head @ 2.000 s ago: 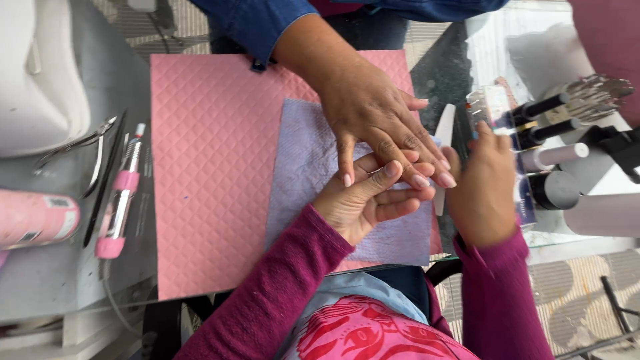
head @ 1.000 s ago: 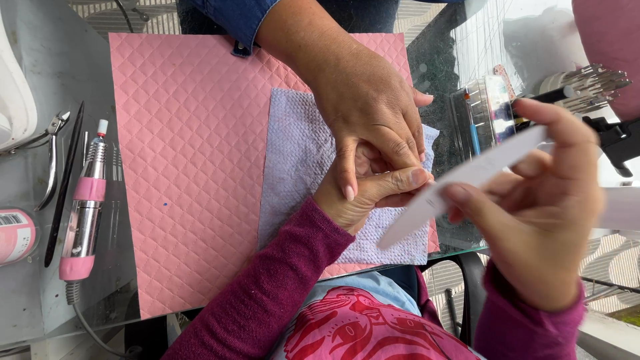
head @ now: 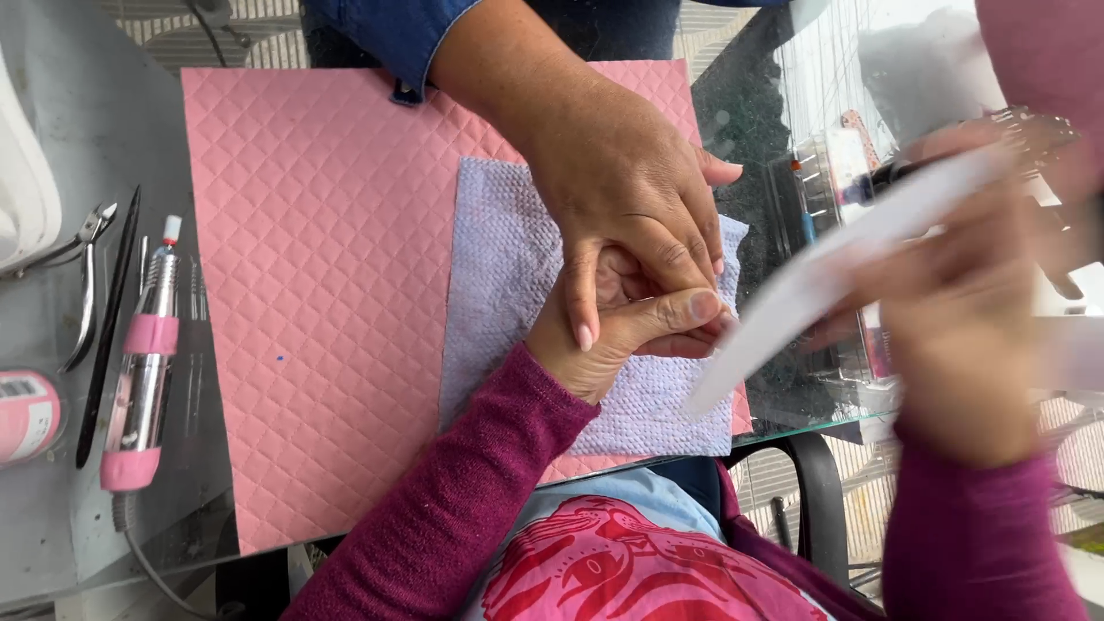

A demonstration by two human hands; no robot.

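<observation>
My left hand [head: 634, 323] is closed around the fingertips of another person's hand [head: 617, 164], which rests palm down over it above a white textured paper towel [head: 496, 250]. A quilted pink mat [head: 328, 259] lies beneath the towel. To the right, my right hand [head: 957, 319], blurred by motion, grips a white nail file [head: 837, 267]. The file slants down and left, its lower end close to my left fingertips. Whether it touches a nail cannot be told.
On the left lie an electric nail drill [head: 142, 371], a black slim tool [head: 108, 345], cuticle nippers [head: 89, 259] and a pink bottle [head: 26, 414]. A clear case [head: 832, 185] stands at the right on the glass table, and a chair armrest [head: 819, 509] is below.
My right hand was near the items at the right two seconds ago; one second ago it held the file raised. The other person's fingers, spread out earlier, are now bent over my left hand.
</observation>
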